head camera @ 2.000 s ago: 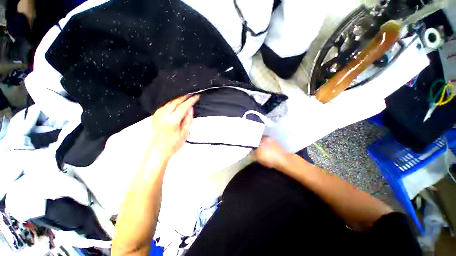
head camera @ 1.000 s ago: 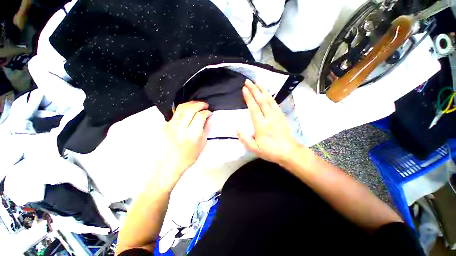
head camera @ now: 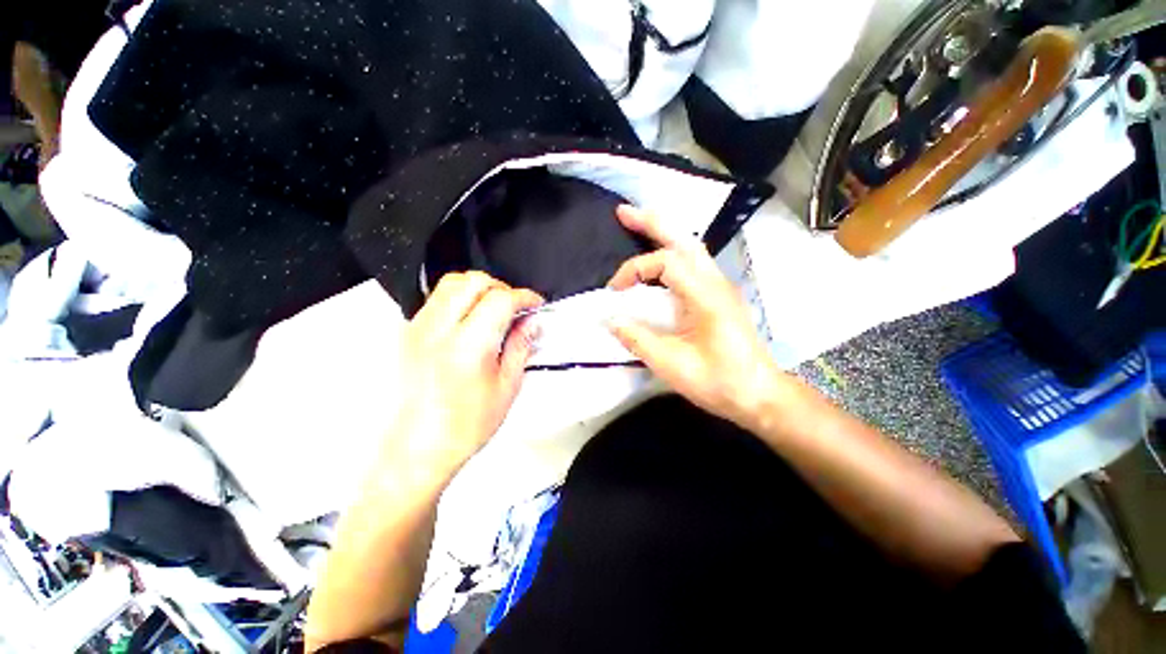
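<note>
The black garment body (head camera: 294,115) with tiny white specks lies in front of me, its opening towards me and its plain dark lining (head camera: 550,236) showing inside. A white band (head camera: 582,330) with a thin black edge runs along the near side of the opening. My left hand (head camera: 467,351) pinches the band's left part between thumb and fingers. My right hand (head camera: 691,319) grips its right part, thumb below and fingers at the upper edge. The fingertips partly cover the band.
A steam iron (head camera: 895,141) with an orange-brown wooden handle (head camera: 959,160) stands at the upper right on white cloth. Yellow-green-handled snips (head camera: 1132,249) and a tape roll (head camera: 1137,87) are far right. A blue crate (head camera: 1049,403) is below right. Pale garments (head camera: 115,466) are heaped left.
My right hand has come up from the band's lower right corner onto the band, and its fingers have since curled. The opening has spread wider, and the band's upper edge is now pinched by both hands.
</note>
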